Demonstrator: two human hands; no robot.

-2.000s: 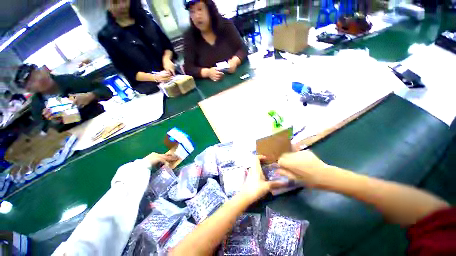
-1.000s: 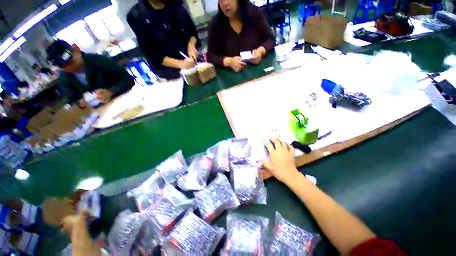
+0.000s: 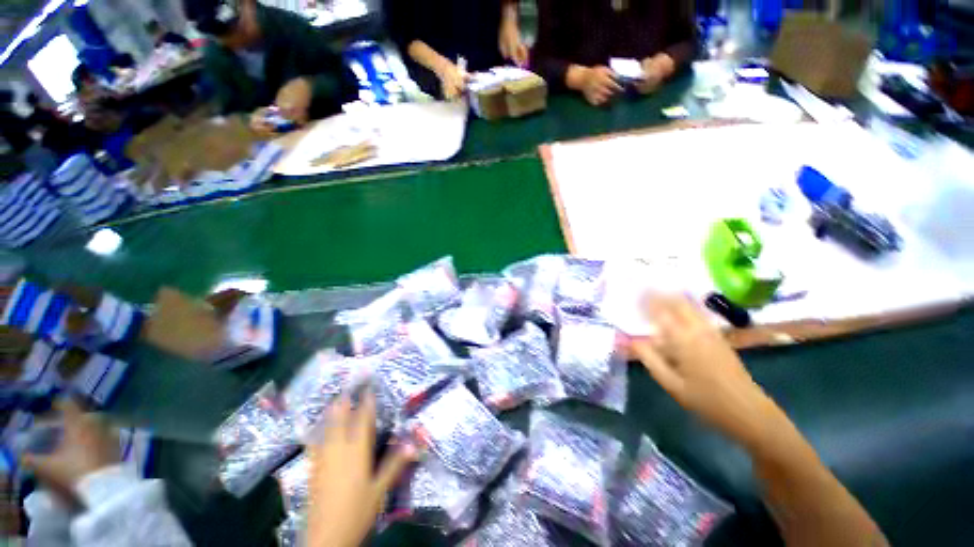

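Note:
Silvery bubble-wrapped products [image 3: 465, 427] lie in a loose pile in front of me, some with red showing through. My left hand [image 3: 352, 449] is bare and blurred over the left part of the pile, fingers apart; nothing shows held in it. My right hand [image 3: 684, 347] is bare and blurred at the near left corner of the papered board, right of the pile, fingers extended and no object visible in it. An open small carton [image 3: 248, 329] with a raised brown flap [image 3: 184, 324] stands left of the pile.
A lime green tape dispenser [image 3: 739, 265], a black item [image 3: 728, 311] and a cable bundle [image 3: 854, 224] lie on the white-papered board [image 3: 652, 198]. More cartons [image 3: 94, 374] stand at left, near another person's white-sleeved hands [image 3: 75, 454]. Three people work opposite.
My left hand has left the open carton at left and come right over the pile. My right hand stays by the board. The white-sleeved hands have come into view at lower left. The view has shifted.

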